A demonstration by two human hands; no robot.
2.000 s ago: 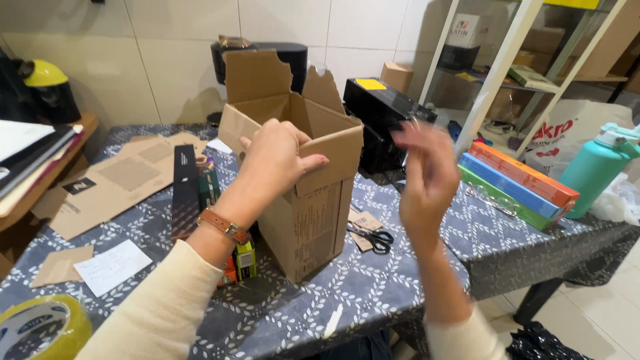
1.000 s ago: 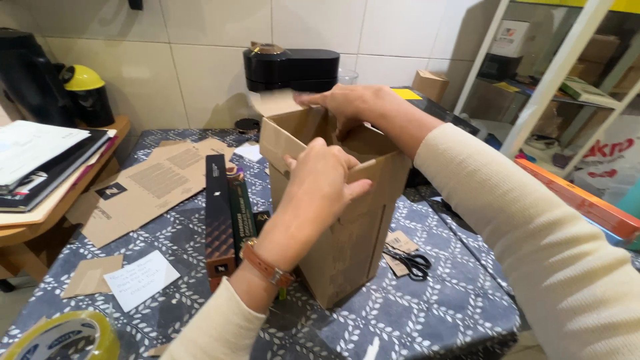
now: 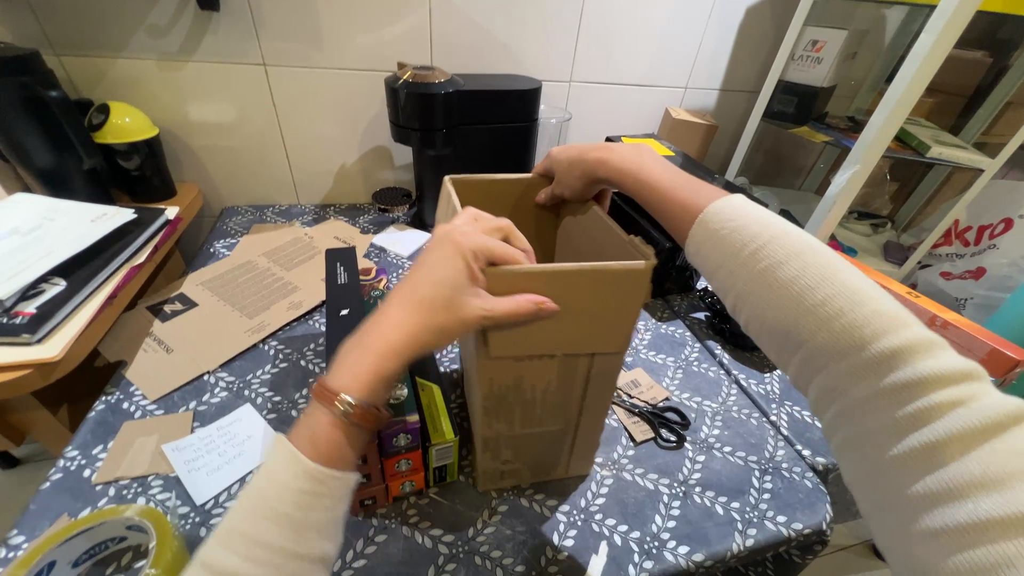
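Observation:
A tall cardboard box (image 3: pixel 552 384) stands upright on the patterned tablecloth, its top uncovered and the near flap folded down outside. My left hand (image 3: pixel 480 276) grips the near left rim, thumb on the folded flap and fingers inside. At the far rim, my right hand (image 3: pixel 574 172) holds the cardboard, its fingertips partly hidden. Just left of the box stand long coffee capsule boxes (image 3: pixel 400 464), partly behind my left forearm. Black-handled scissors (image 3: pixel 656 420) lie on a small cardboard piece (image 3: pixel 640 390) to the right.
Flattened cardboard (image 3: pixel 248 288) lies at the back left. Nearer are a handwritten paper (image 3: pixel 220 452) and a tape roll (image 3: pixel 104 544). A black coffee machine (image 3: pixel 480 120) stands by the wall. An orange box (image 3: pixel 936 316) and a glass-sided shelf (image 3: pixel 864 128) are at the right.
My right hand has moved from the right of the box to its far rim. The back flaps that stood up two seconds ago no longer stick up. The view has shifted.

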